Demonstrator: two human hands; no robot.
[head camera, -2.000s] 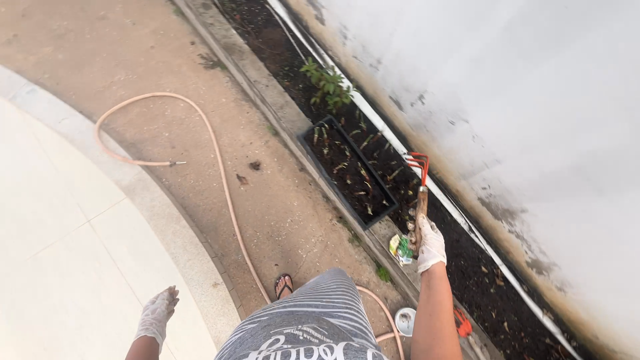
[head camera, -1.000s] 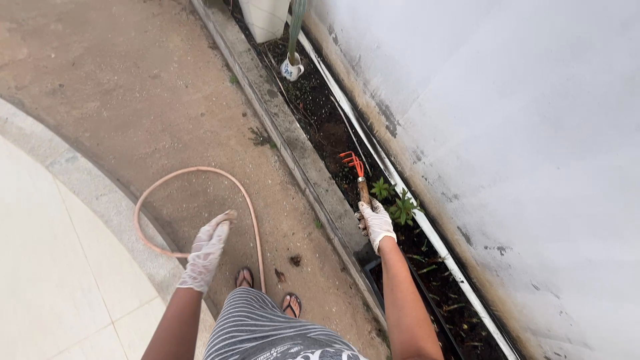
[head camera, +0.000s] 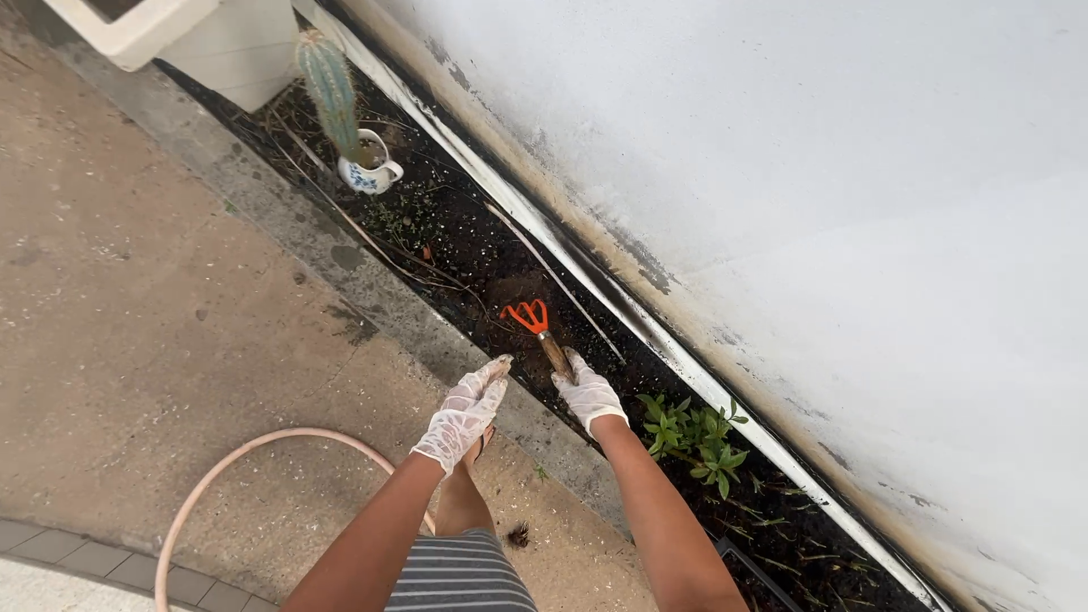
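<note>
My right hand (head camera: 588, 393), in a soiled white glove, grips the wooden handle of a hand cultivator (head camera: 529, 318) with orange tines. The tines are over the dark soil (head camera: 476, 246) of a narrow planting bed; whether they touch it I cannot tell. My left hand (head camera: 466, 408), gloved likewise, is beside it over the concrete curb, its fingers together and pointing toward the bed. Nothing shows in the left hand, though its palm is hidden. A leafy green plant (head camera: 697, 438) grows just right of my right wrist.
A cactus (head camera: 330, 89) stands in a blue-and-white ceramic jug (head camera: 371, 170) up the bed, near a large white planter (head camera: 242, 55). The white wall (head camera: 807, 187) borders the bed on the right, the concrete curb (head camera: 399, 297) on the left. A hose (head camera: 246, 446) curves over the ground; a dark planter box edge (head camera: 756, 574) shows below.
The view has moved along the bed toward the cactus. My left hand has come from out over the ground to beside my right hand, which still holds the cultivator.
</note>
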